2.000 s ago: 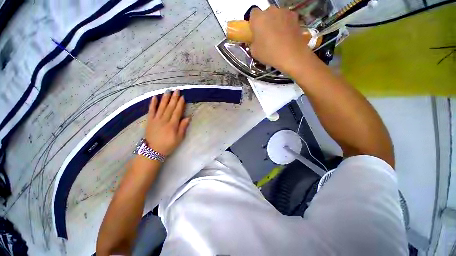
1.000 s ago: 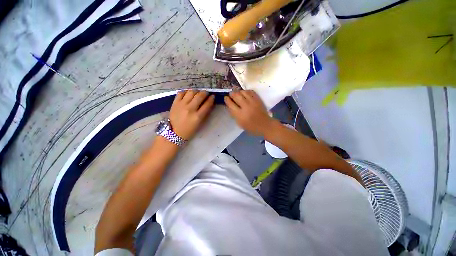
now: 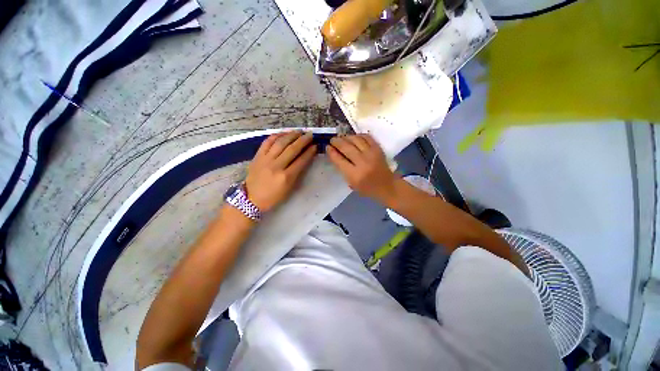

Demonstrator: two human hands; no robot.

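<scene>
A navy waistband piece [image 3: 161, 187] with a white outer edge lies curved on the pale table. A small dark brand label [image 3: 124, 235] shows on its lower left part. My left hand [image 3: 280, 168], with a metal watch, lies with its fingertips on the band near its right end. My right hand [image 3: 363, 165] has its fingertips on the right end itself, a little apart from my left hand. The fingers cover part of the band end; whether they pinch it is hard to tell. The steam iron [image 3: 383, 38] with an orange-yellow handle stands on its rest, untouched.
Striped unpressed waistbands [image 3: 72, 87] lie at the upper left, with a thin pen [image 3: 72, 103] across them. Thin guide lines curve over the table [image 3: 217, 80]. The stained iron rest [image 3: 394, 98] is at the table's right edge. A yellow cloth [image 3: 572, 65] and white fan [image 3: 553, 290] are at right.
My right hand has let go of the iron and come down to the band's right end. My left hand has slid right along the band. The iron now stands alone on its rest.
</scene>
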